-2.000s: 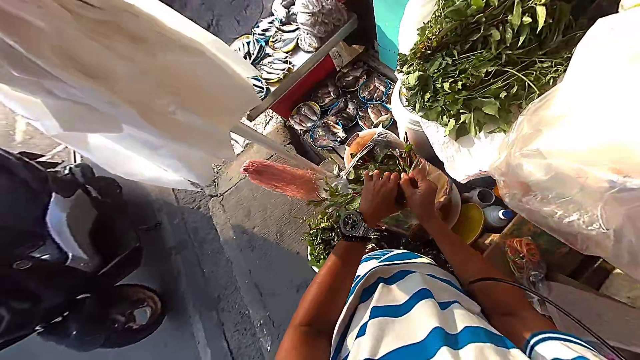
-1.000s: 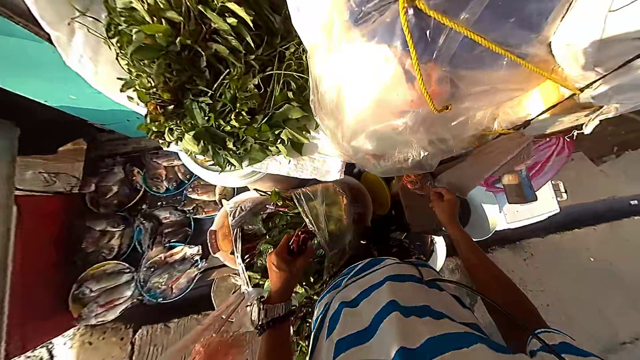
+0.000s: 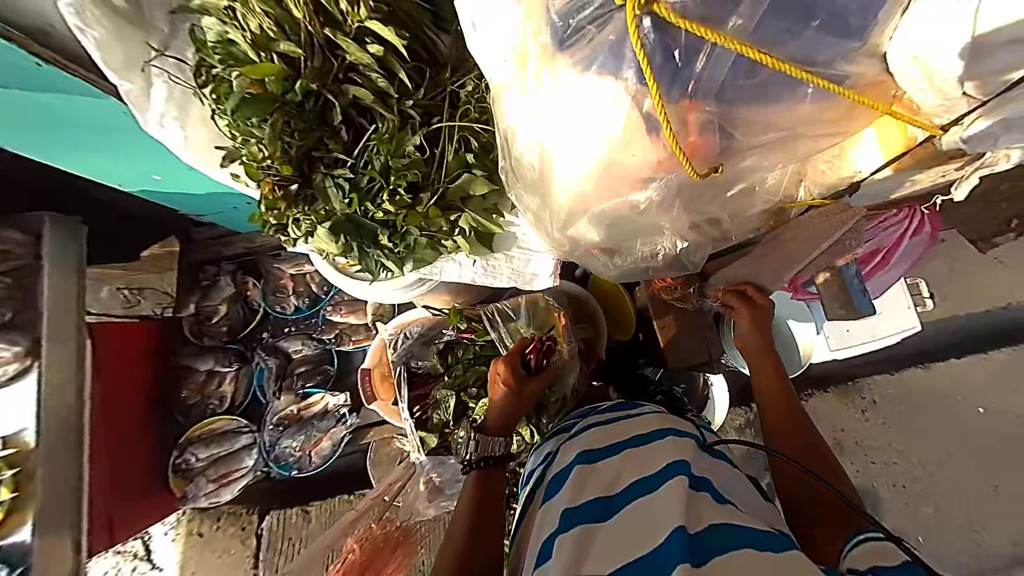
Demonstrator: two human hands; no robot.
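Observation:
My left hand (image 3: 512,388), with a metal watch at the wrist, grips a bunch of reddish-purple stems (image 3: 539,354). Leafy greens (image 3: 456,384) and a clear plastic bag (image 3: 524,316) lie around it, over a round basin (image 3: 382,376). Off to the right, my right hand (image 3: 746,314) is at a small tangle of reddish strands (image 3: 676,291), its fingertips close together beside a pale bucket (image 3: 788,332). Whether its fingers hold any of the strands is too small to tell.
A big heap of leafy greens (image 3: 352,128) fills a white tub (image 3: 368,282). Plates of fish (image 3: 308,432) stand at left by a red panel (image 3: 124,432). A large clear plastic bag (image 3: 608,176) with yellow rope (image 3: 752,54) is ahead. A pink bag (image 3: 900,244) lies at right.
Two seconds ago both hands were together over the greens; my right hand has since moved away to the right, to the reddish strands. The view has swung right.

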